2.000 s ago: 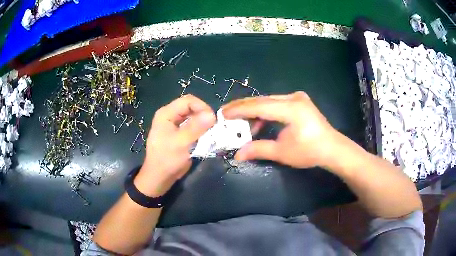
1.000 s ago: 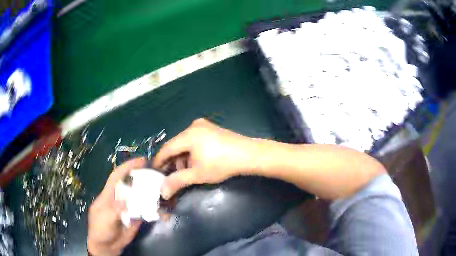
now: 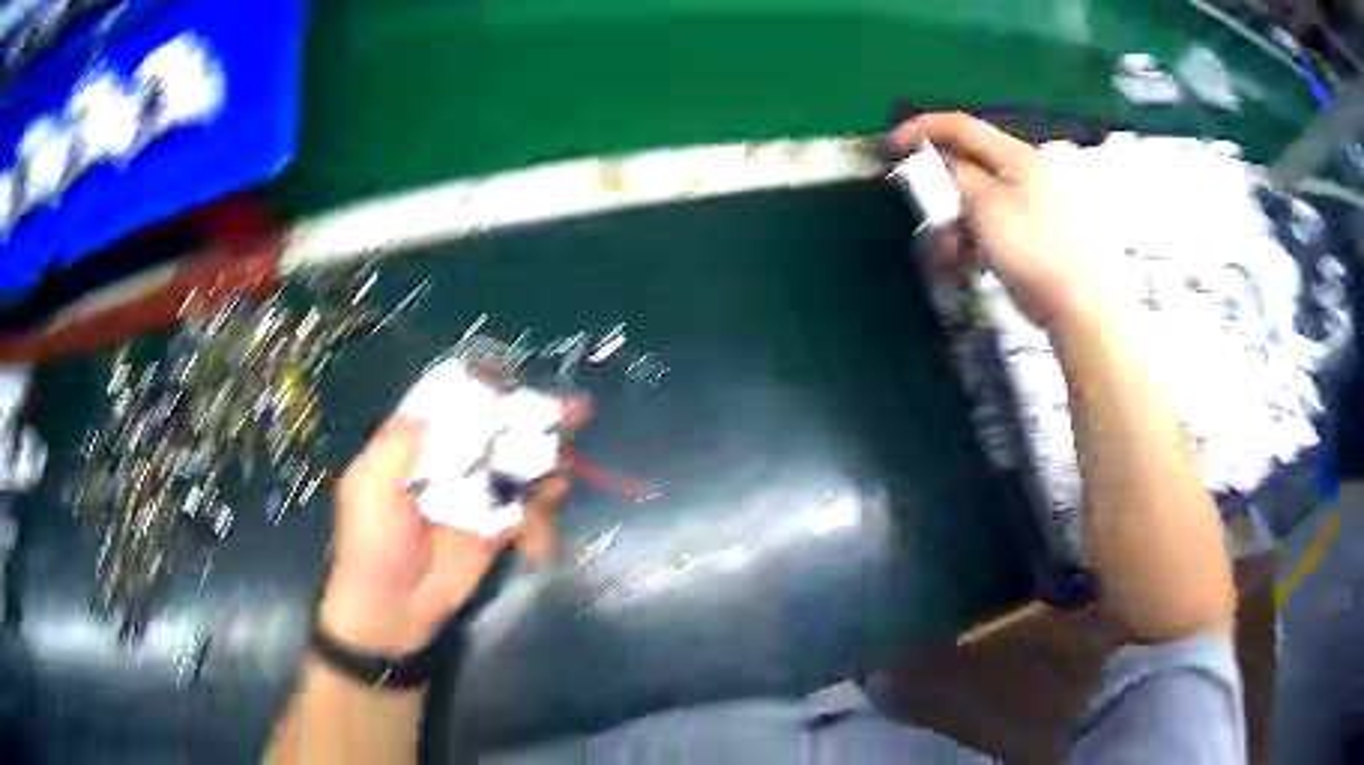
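Note:
My left hand (image 3: 397,523) holds a white plastic housing (image 3: 486,448) over the bench, its inner side up, with a dark spot at its lower part and thin red wires sticking out to the right. My right hand (image 3: 1010,224) is at the upper left edge of the parts crate (image 3: 1197,329) and grips a white cover (image 3: 931,187) between thumb and fingers. The crate is heaped with white covers. The frame is blurred, so fine details of both pieces cannot be told.
A tangled metal pile (image 3: 210,434) lies at bench left, with a few loose bent wire parts (image 3: 584,351) near the middle. A blue board (image 3: 247,120) with white units on a red support (image 3: 225,269) stands upper left. The green belt (image 3: 598,75) runs behind a pale strip. A cardboard box (image 3: 1032,680) is lower right.
My right hand has left the housing and moved right to the crate, where it now holds a white cover. My left hand keeps the housing. The camera view has shifted.

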